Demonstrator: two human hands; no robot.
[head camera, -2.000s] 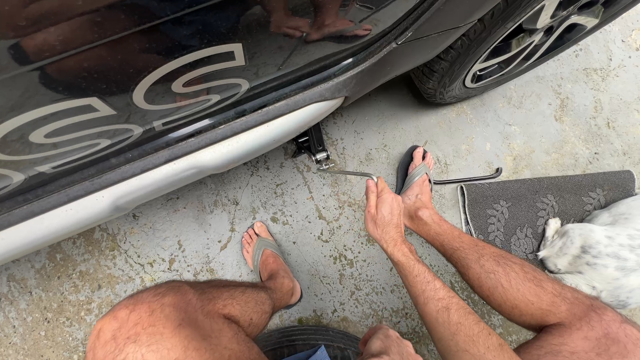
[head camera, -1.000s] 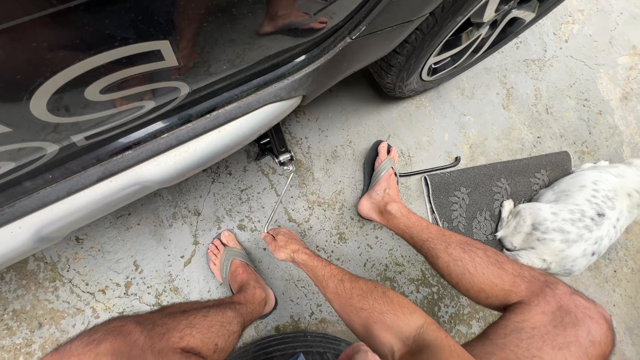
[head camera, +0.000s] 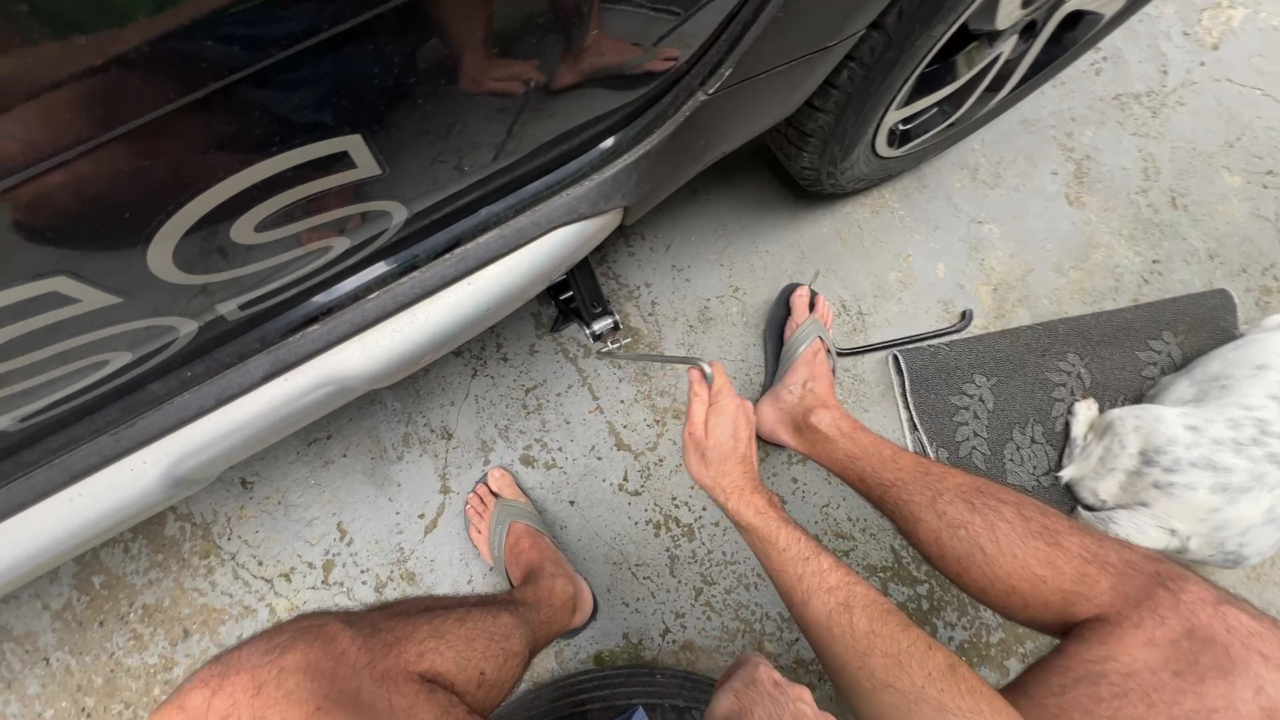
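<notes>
My right hand (head camera: 722, 432) grips the bent end of a metal jack crank handle (head camera: 655, 359). The handle's far end meets the silver fitting of a black car jack (head camera: 583, 305), which stands under the silver sill (head camera: 330, 405) of a dark car. The jack's upper part is hidden beneath the sill. At the bottom edge my left hand (head camera: 762, 692) is partly in view beside a tire (head camera: 600, 690) that lies under me. Its fingers look curled, but whether they hold anything is hidden.
A black lug wrench (head camera: 905, 340) lies on the concrete beside my right foot (head camera: 802, 370). Right of it are a folded gray mat (head camera: 1000, 400) and a white speckled dog (head camera: 1190, 450). The car's wheel (head camera: 850, 120) is at the upper right; my left foot (head camera: 515, 530) stands below the sill.
My right hand has swung the crank handle around: it pointed back toward my left foot a second ago and now extends right from the jack, near my right foot.
</notes>
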